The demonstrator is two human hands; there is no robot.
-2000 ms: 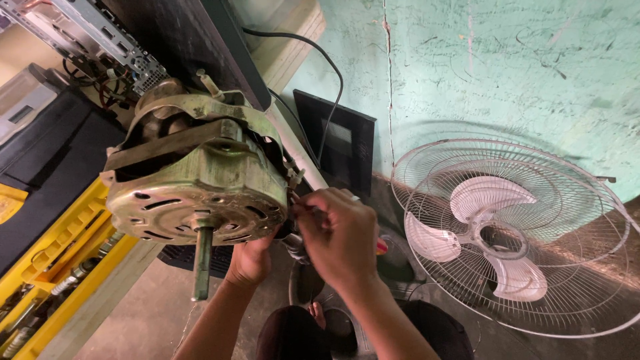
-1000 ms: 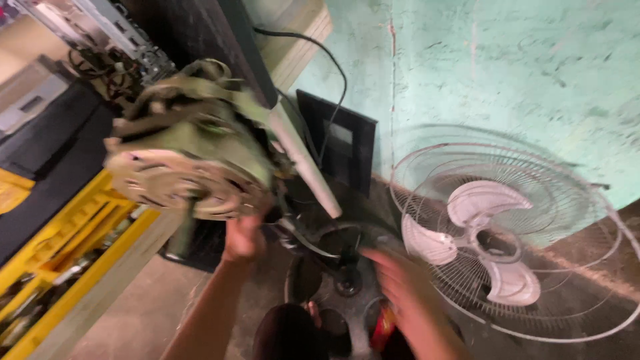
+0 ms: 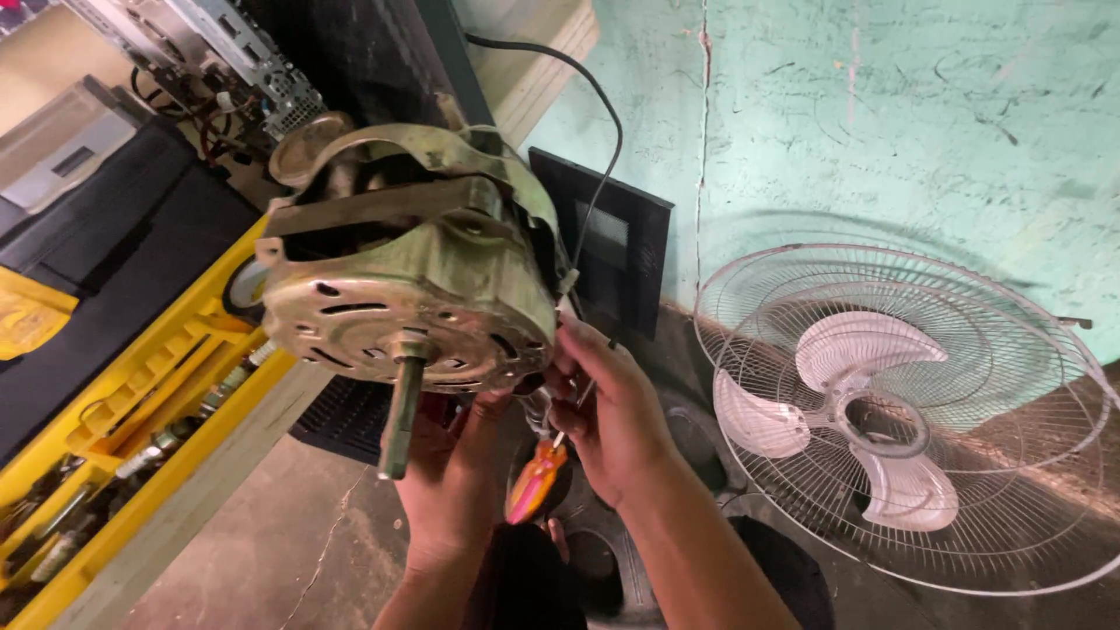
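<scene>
A bare electric fan motor (image 3: 420, 306) with a rusty metal housing fills the middle left, its flat-sided shaft (image 3: 402, 420) pointing down toward me. My left hand (image 3: 455, 464) supports the motor's underside; its fingers are partly hidden behind the housing. Close by the motor's lower right edge, my right hand (image 3: 612, 402) has its fingers bent around a thin-shafted screwdriver (image 3: 535, 483) with an orange and pink handle that hangs downward. The thumb and index finger meet at the housing's side, where what they touch is too small to tell.
A wire fan guard with pale fan blades (image 3: 866, 350) leans by the green wall (image 3: 831, 114). A yellow tool tray (image 3: 157, 402) holding sockets lies at left, beside a computer chassis (image 3: 219, 52). A black cable (image 3: 604, 96) hangs behind the motor, near a black panel (image 3: 612, 245).
My right hand was low and away from the motor one second ago and is now back up at its side. The screwdriver now shows in that hand. My left hand stays under the motor.
</scene>
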